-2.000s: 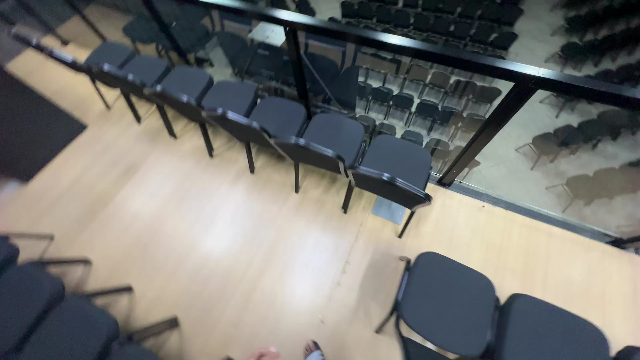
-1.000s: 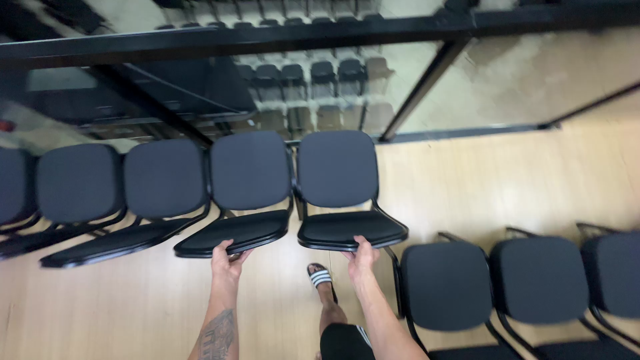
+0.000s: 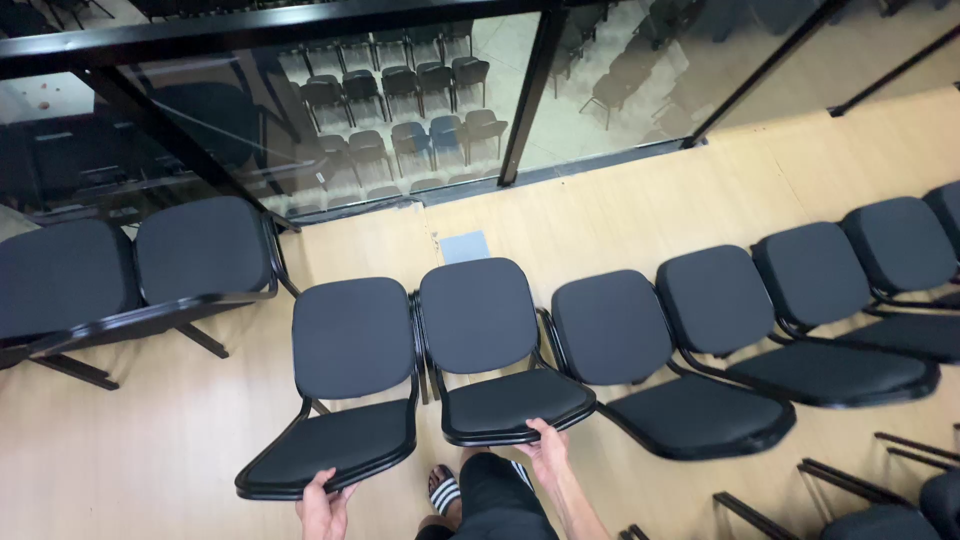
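Two black padded chairs stand side by side before me, their seats facing me. My left hand [image 3: 325,504] grips the front edge of the seat of the left chair [image 3: 352,337], thumb on top and fingers beneath. The front edge of the seat of the right chair [image 3: 480,315] is in my right hand [image 3: 546,448], held the same way. The undersides of both seats and some fingers are hidden. Just right of the right chair is another black chair [image 3: 611,326], the first of a row.
Further black chairs [image 3: 202,247] stand at the left by the glass railing [image 3: 517,97]. The row continues right [image 3: 712,300]. Chair legs [image 3: 847,484] stick out at the lower right. A grey patch [image 3: 465,247] lies on the wooden floor. Rows of chairs show through the glass, on a lower level.
Both hands, out of contact with these chairs two seconds ago, hold the two seats. The pair has moved right, away from the left row and beside the right row. The view has shifted.
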